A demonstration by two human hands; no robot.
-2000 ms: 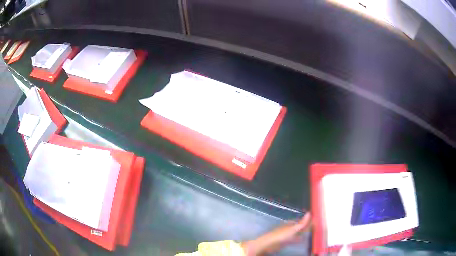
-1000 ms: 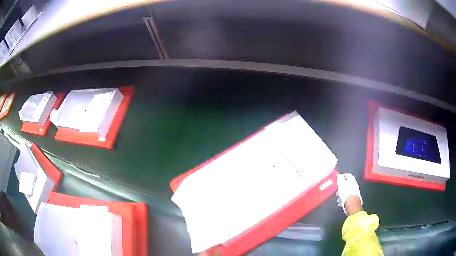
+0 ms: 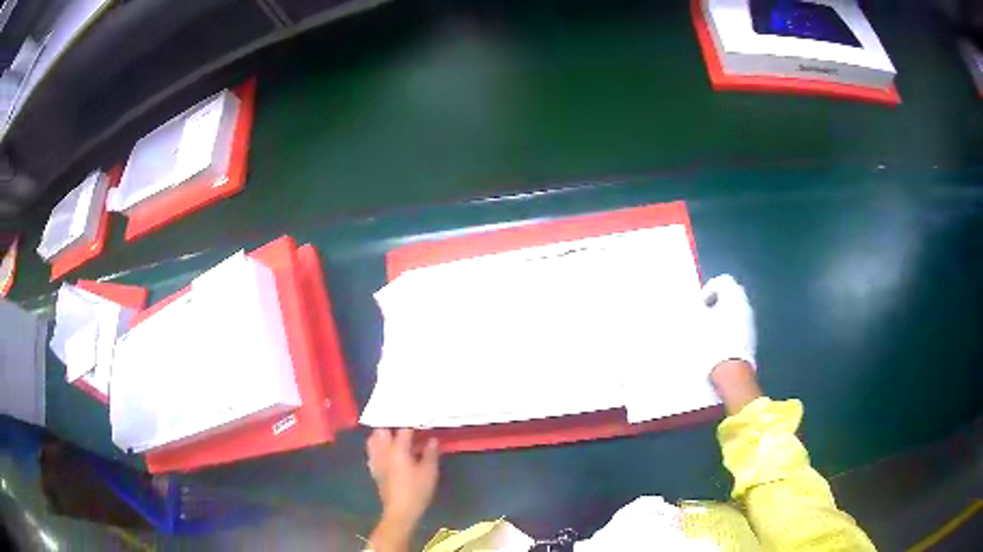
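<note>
A white box base with a milky-white sleeve [image 3: 517, 334] spreading past its left end lies on a red carrier board [image 3: 539, 235] in front of me. A white rectangular panel or card [image 3: 674, 372] lies at its right end. My bare left hand [image 3: 404, 469] holds the front left edge of the board, fingertips partly hidden at the sleeve's edge. My right hand [image 3: 730, 323], in a white glove, is closed at the right edge of the board; its fingertips are partly hidden.
Left of the board, a wrapped box [image 3: 205, 361] sits on stacked red boards, with another tilted one [image 3: 92, 334] beyond. On the dark green belt [image 3: 464, 119] stand more wrapped boxes [image 3: 183, 151] at far left and a closed box with blue picture [image 3: 798, 54] at top right.
The red board with the wrapped box has come off the belt onto the near surface and turned nearly straight. Both hands are at its edges. The view has tilted down.
</note>
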